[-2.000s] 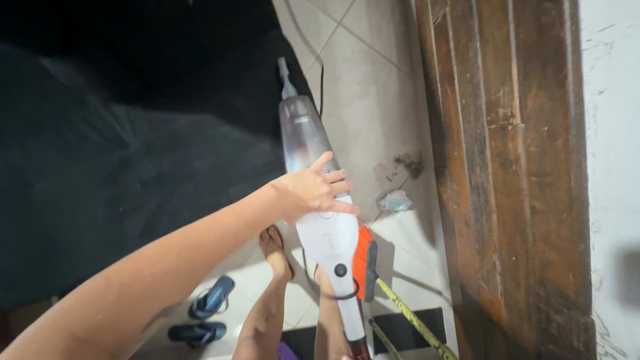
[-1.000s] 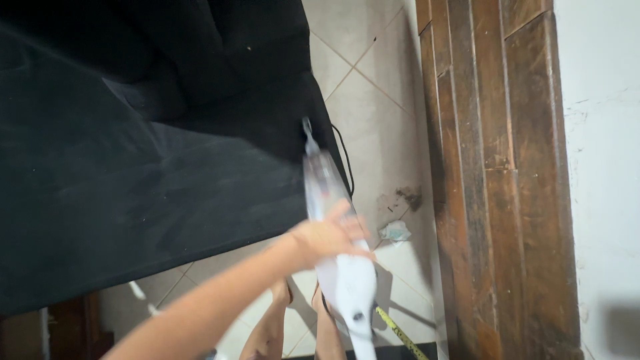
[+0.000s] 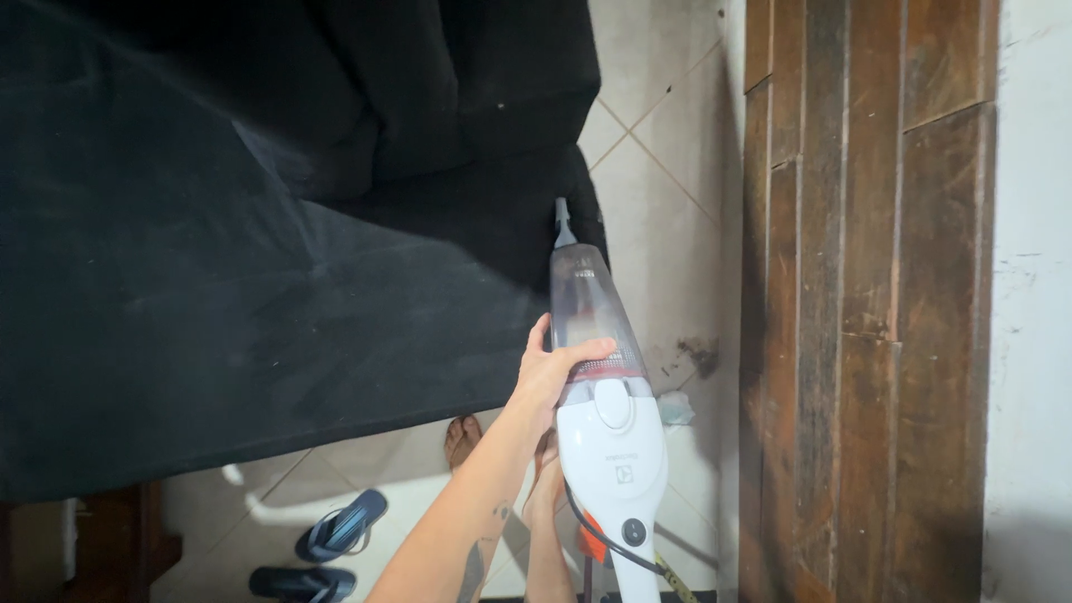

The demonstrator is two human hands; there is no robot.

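My left hand (image 3: 557,364) grips the clear dust container of a white Electrolux handheld vacuum cleaner (image 3: 610,444), its thumb across the top and its other fingers mostly hidden at the side and beneath. The grey crevice nozzle (image 3: 563,224) points away from me and lies over the black fabric (image 3: 360,318), close to its right edge. A round dark switch (image 3: 633,532) sits on the white body, with a black cord beside it. The handle runs out of the lower edge of the view; my right hand does not show.
Dark flip-flops (image 3: 342,526) lie on the tiled floor (image 3: 653,180) at lower left, near my bare feet. An orange thing (image 3: 592,538) and a yellow patterned pole (image 3: 677,579) are partly behind the vacuum. A crumpled pale scrap (image 3: 675,408) lies by the brown wooden planks (image 3: 871,301).
My left hand has shifted from the vacuum's white body to its clear container. The nozzle is now farther inside the fabric's right edge than one second ago.
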